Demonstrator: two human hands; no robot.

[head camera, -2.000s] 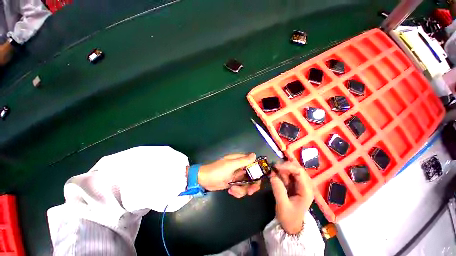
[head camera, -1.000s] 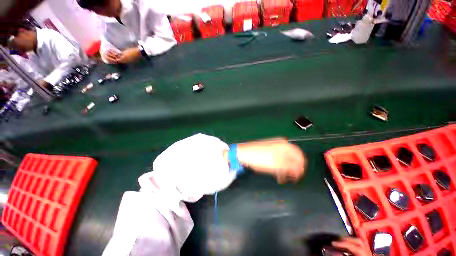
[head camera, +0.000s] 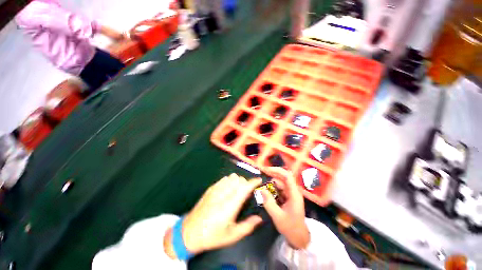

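Note:
A small watch display module [head camera: 266,193], gold and white on the side facing me, is held in front of me at the near edge of the orange-red tray [head camera: 232,125]. My right hand [head camera: 288,208] grips it between thumb and fingers. My left hand [head camera: 224,211], with a blue wrist strap [head camera: 180,238], is beside it, fingertips close to the module's left side; whether they touch is blurred. Several dark glossy modules sit in the tray's pockets, such as this one [head camera: 252,150]. A white stick [head camera: 247,167] lies along the tray's near left edge.
The green belt [head camera: 132,158] carries several small parts. The white machine plate [head camera: 364,174] is on the right, with a fixture cluster [head camera: 430,176] and a dark flat part [head camera: 397,112]. A person in pink [head camera: 63,37] stands beyond, near red-orange bins [head camera: 63,100].
The view has swung right, bringing the machine plate into sight. One second ago my left hand was blurred over the bench, apart from my right; now both are together at the module.

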